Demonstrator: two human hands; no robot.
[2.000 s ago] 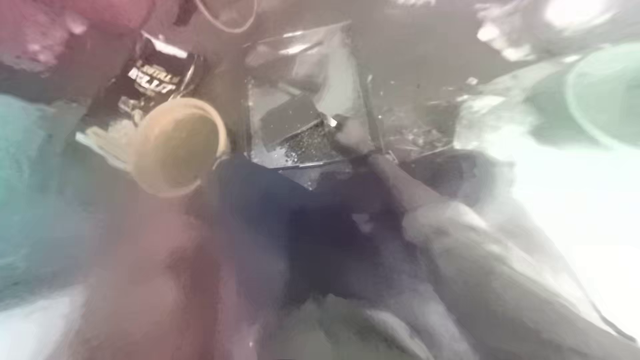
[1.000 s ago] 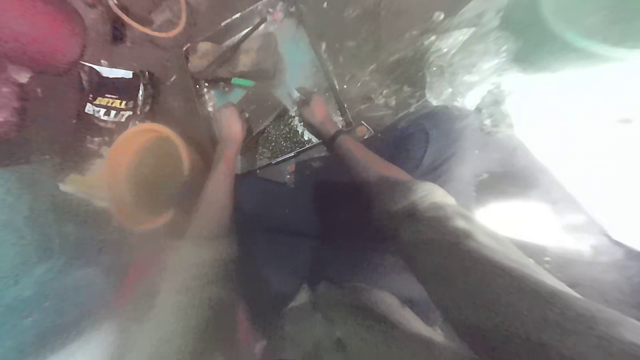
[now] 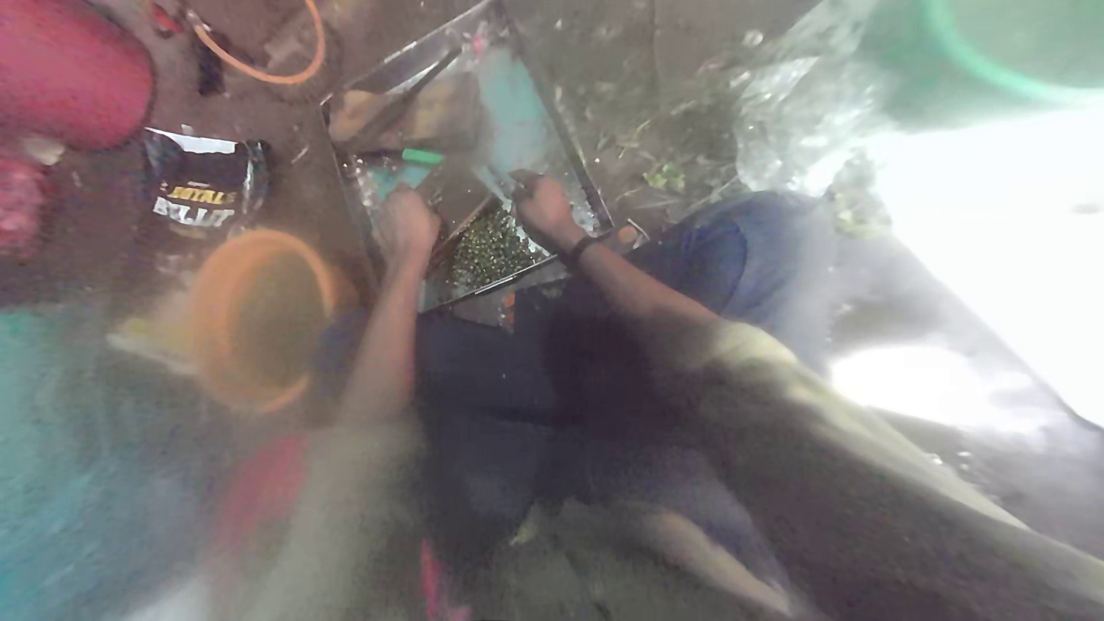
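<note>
A shallow dark-rimmed tray lies by my knees, seen through haze. My left hand is curled over its left side, below a green-handled tool. My right hand is curled near the right rim, with a small dark thing at its fingertips. I cannot tell whether either hand grips something. Coarse greenish-brown bits fill the tray's near corner between the hands. A flat brown piece lies farther back, beside a pale blue surface inside the tray.
An orange plastic tub stands left of my left forearm. Beyond it lie a black printed packet, a red rounded object and an orange ring or rim. Clear plastic and a pale green round rim are at upper right.
My left hand, not visible two seconds ago, appeared over the tray's left side one second ago and is still there. My right hand stays over the tray's right part. The view has shifted.
</note>
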